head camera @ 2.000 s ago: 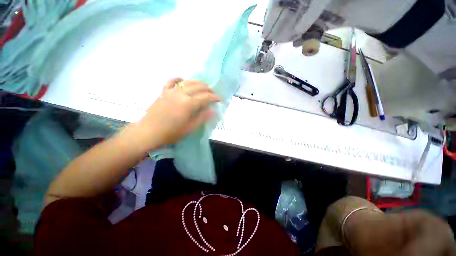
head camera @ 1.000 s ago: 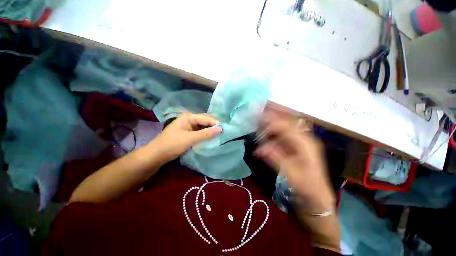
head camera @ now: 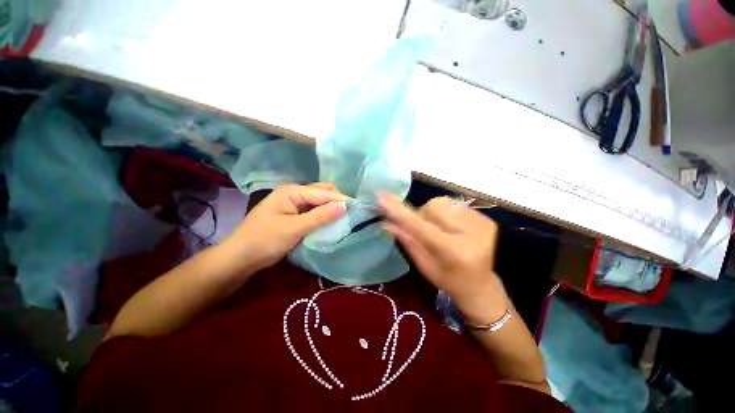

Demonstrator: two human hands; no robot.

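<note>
A pale aqua, sheer fabric piece (head camera: 367,121) runs from the white table down over my lap. My left hand (head camera: 294,222) pinches its edge between thumb and fingertips, just off the table's front edge. My right hand (head camera: 447,242) is at the right side of the same spot, slightly blurred, its fingertips close to the fabric edge near my left fingertips. Whether the right fingers grip fabric or thread cannot be told. A thin dark line shows at the fabric below the fingertips; what it is cannot be told.
Black-handled shears (head camera: 614,109), a brown stick (head camera: 658,105) and a pen (head camera: 666,121) lie on the table (head camera: 532,153) at the right. A red bin (head camera: 595,278) holds aqua pieces below. More aqua fabric (head camera: 60,193) hangs at the left.
Both hands are now together over my lap; the right hand came in from the lower right. The fabric was drawn down off the table. The small snips seen on the table earlier no longer show there.
</note>
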